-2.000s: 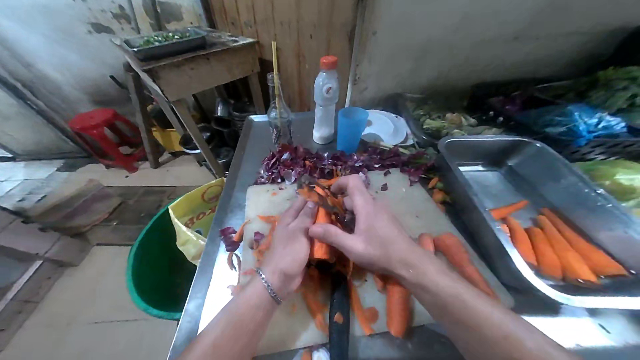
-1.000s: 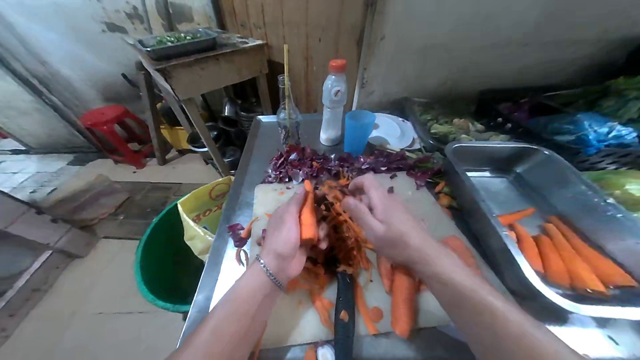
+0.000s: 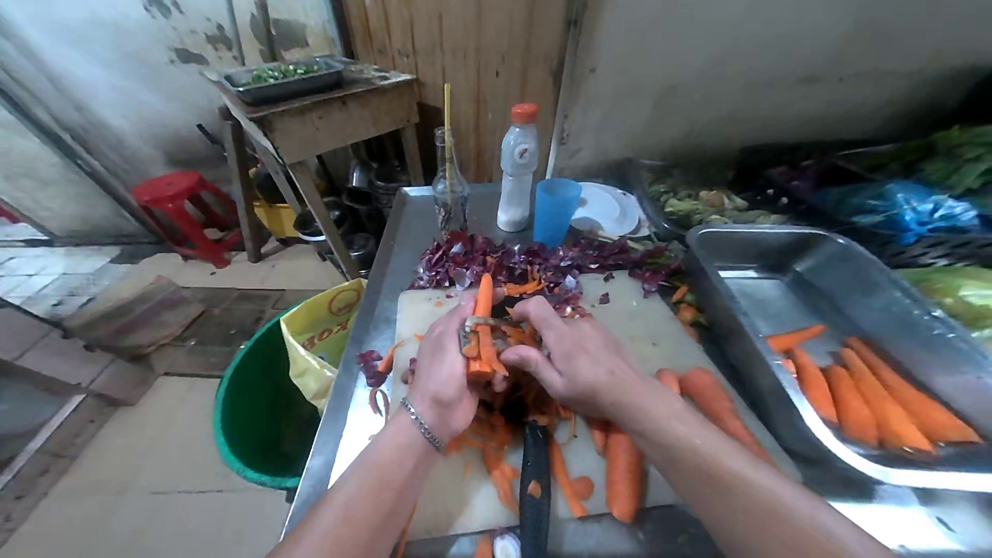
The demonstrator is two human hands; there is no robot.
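Note:
My left hand (image 3: 446, 364), with a chain bracelet at its wrist, grips an upright carrot (image 3: 484, 306). A vegetable peeler (image 3: 490, 322) lies across that carrot, its other end at the fingers of my right hand (image 3: 570, 349). Orange peelings cover the middle of the white cutting board (image 3: 647, 325) under both hands. A black-handled knife (image 3: 535, 488) points toward me at the board's near edge, its blade hidden under peelings. Whole carrots (image 3: 624, 473) lie to its right. Purple onion skins (image 3: 504, 260) are heaped along the far edge.
A metal tray (image 3: 763, 283) on the right holds several carrots. Behind the skins stand a glass bottle (image 3: 449, 190), a plastic bottle (image 3: 518, 170), a blue cup (image 3: 556, 211) and white plates (image 3: 608, 209). A green tub (image 3: 232, 411) with a yellow bag (image 3: 322, 333) is left of the table.
A second ago my right hand was apart from the carrot in my left hand; now the peeler lies across that carrot.

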